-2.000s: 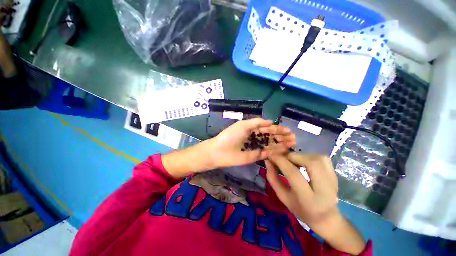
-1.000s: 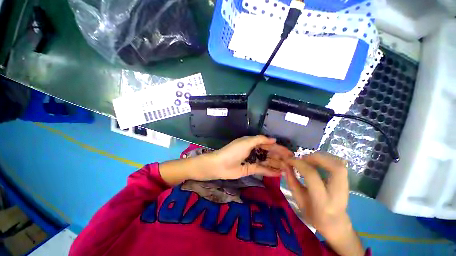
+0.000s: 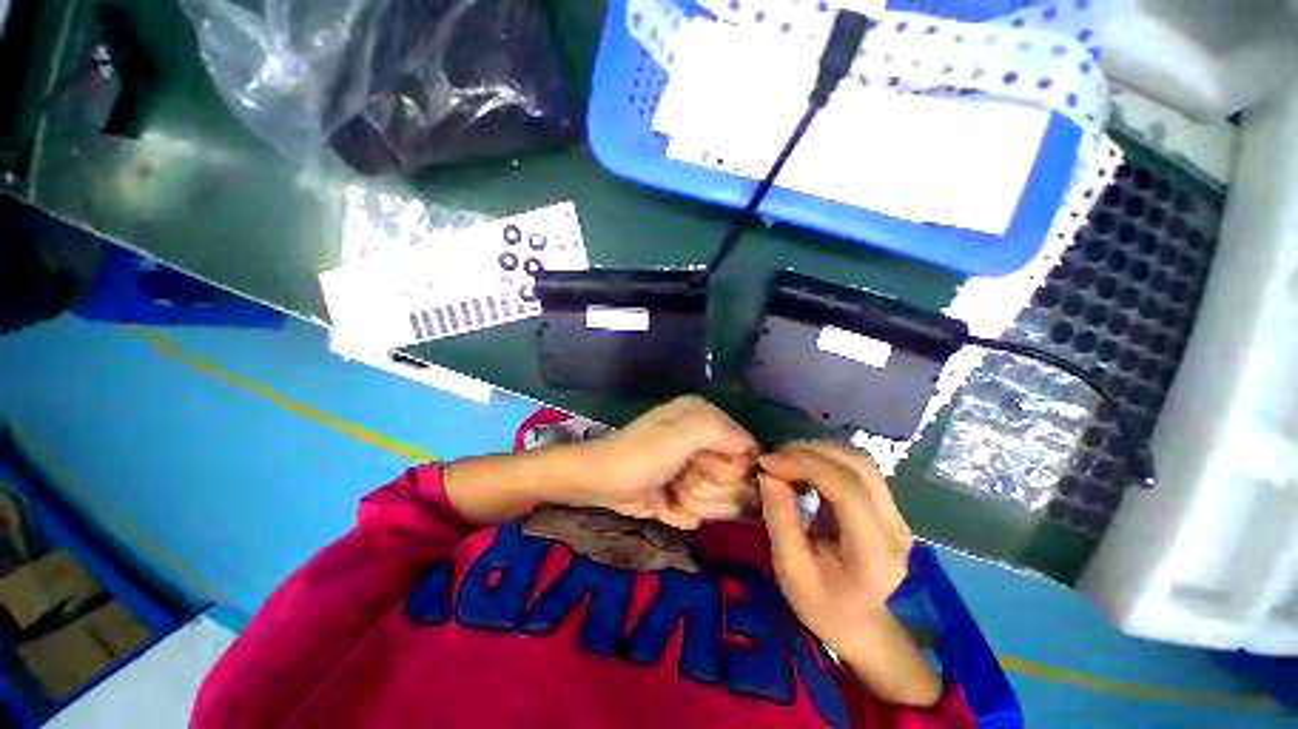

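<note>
My left hand (image 3: pixel 681 463) is curled closed in front of the bench edge; the heap of small black parts in its palm is hidden by the fingers. My right hand (image 3: pixel 840 534) meets its fingertips, and a tiny dark part (image 3: pixel 756 476) shows where they touch. Two black electronic units with white labels lie side by side on the green mat just beyond: the left unit (image 3: pixel 622 352) has its cable running up over the basket, and the right unit (image 3: pixel 843 373) has its cable curving right.
A blue basket (image 3: pixel 797 214) holds white sheets and a dotted strip. A white pad sheet (image 3: pixel 441 292) with black rings lies left of the units. A clear bag (image 3: pixel 427 93) with dark contents is behind. A black dot sheet (image 3: pixel 1125 306) and white foam (image 3: pixel 1217 470) are at right.
My left hand has closed from an open palm with black parts showing to curled fingers. My right hand's fingertips have moved slightly left, against it. The two units stay on the mat.
</note>
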